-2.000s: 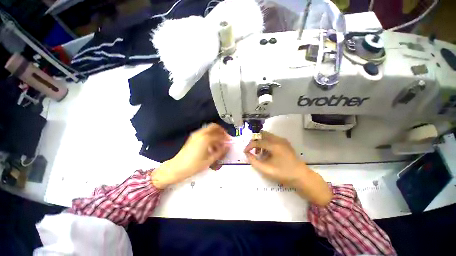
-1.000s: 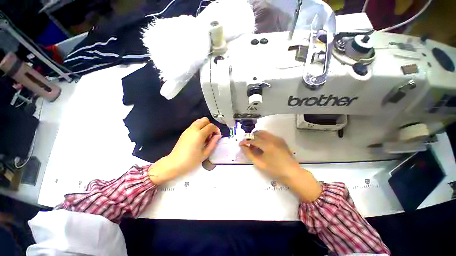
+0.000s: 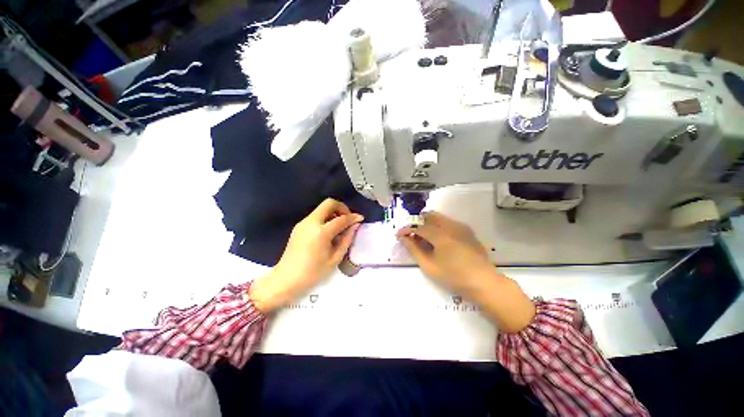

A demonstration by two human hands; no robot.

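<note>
The white sewing machine [image 3: 542, 134] stands in front of me, its presser foot and needle [image 3: 390, 213] lit by the lamp. My left hand [image 3: 308, 251] is just left of the needle, thumb and index fingertips together. My right hand [image 3: 457, 256] is just right of it, fingers curled and slightly blurred. Anything thin between the fingertips is too small to make out. The machine bed [image 3: 379, 247] looks pale lilac between the hands. Dark cloth pieces [image 3: 273, 191] lie left of and behind my left hand, partly hidden by the machine head.
A fluffy white tuft [image 3: 298, 77] hangs at the head's left end. Dark garments with white lines [image 3: 175, 85] are heaped behind. A pinkish tumbler [image 3: 61, 124] is far left. A dark flat panel [image 3: 697, 293] is at the right table end. A ruler scale runs along the table front.
The camera view has shifted slightly. My left fingertips have drawn a little left of the needle compared with two seconds ago. My right hand stays beside the presser foot. The dark cloth has not visibly moved.
</note>
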